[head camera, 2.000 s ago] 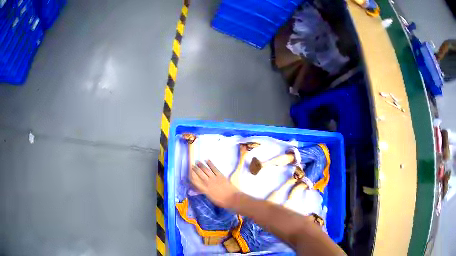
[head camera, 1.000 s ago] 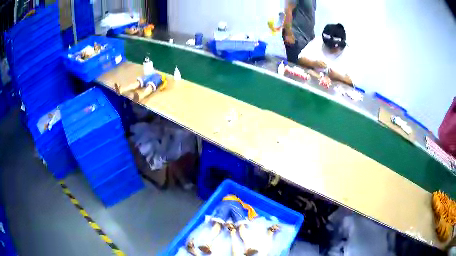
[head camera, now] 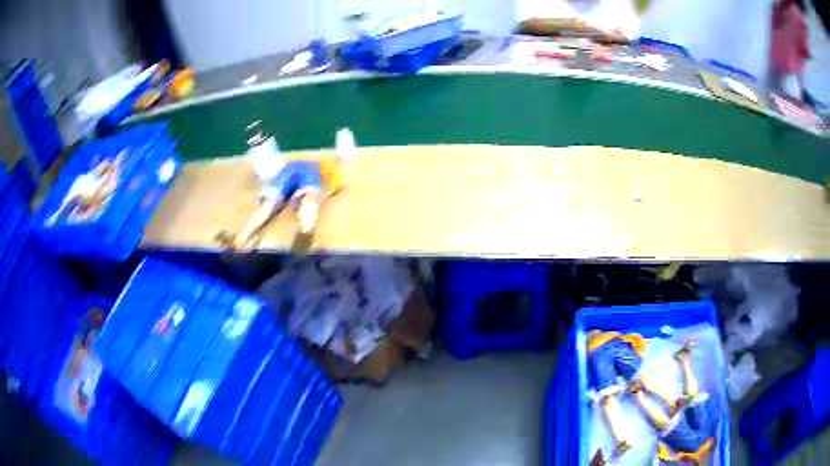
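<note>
A figure lower body [head camera: 297, 182] with blue shorts, two tan legs and an orange sash lies on the tan bench [head camera: 473, 200], its feet at the bench's front edge. A squat white bottle with a dark top [head camera: 264, 155] and a small white bottle [head camera: 345, 146] stand behind it. At the lower right, a blue crate [head camera: 644, 315] with white liner holds several lower bodies [head camera: 618, 361]. Neither of my hands is in the picture. The picture is blurred.
A green belt [head camera: 473, 105] runs behind the bench. Blue crates [head camera: 182, 341] are stacked at the lower left, and a filled crate [head camera: 136, 196] stands at the bench's left end. A blue stool [head camera: 460, 305] and a cardboard box of crumpled sheets [head camera: 387, 341] are below. A person's arm [head camera: 573, 29] is across the belt.
The view has swung up from the floor crate and then left towards the bench. My arm, over the crate two seconds ago, is out of the picture. The bench's lower body now appears nearer.
</note>
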